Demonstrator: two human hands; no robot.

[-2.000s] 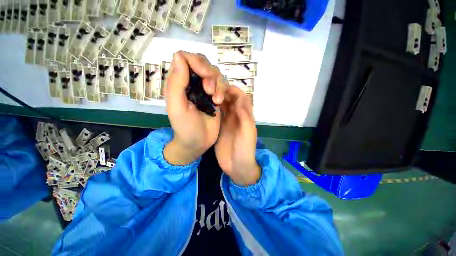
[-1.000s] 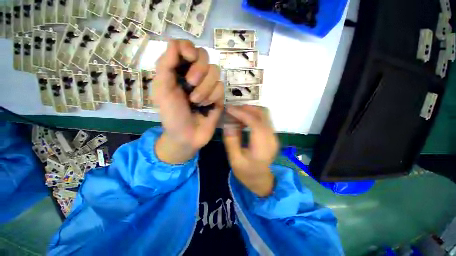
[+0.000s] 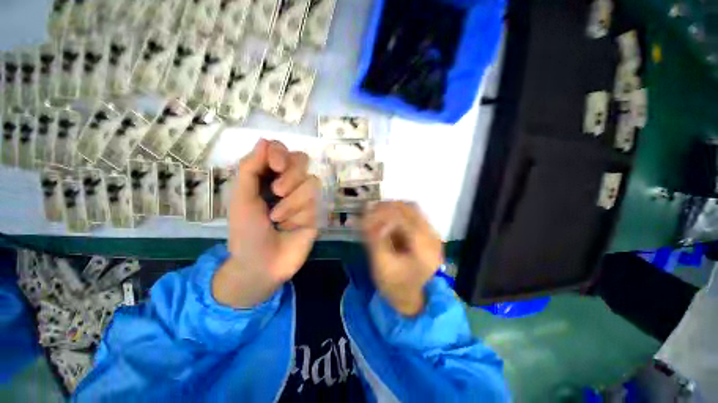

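Observation:
My left hand (image 3: 272,224) is curled palm-up around small black inserts (image 3: 270,187), which show as a dark patch between its fingers. My right hand (image 3: 403,253) is beside it at the bench edge, blurred, with fingers curled in; whether it holds anything cannot be told. Behind and between the hands, a short column of open cream housings (image 3: 344,127) lies on the white sheet (image 3: 429,161). Dark pieces show inside them. Its lowest housings are partly hidden by my right hand.
Rows of open housings (image 3: 169,189) with black pieces fill the bench's left. A blue bin (image 3: 466,94) of black inserts stands behind the column. A black tray (image 3: 543,224) with a few housings is at right. Heaped housings (image 3: 71,303) lie low left, beside a blue sleeve.
The view has shifted, showing more of the bin and back rows. My hands, touching two seconds ago, are now apart; my left hand stays curled around the inserts.

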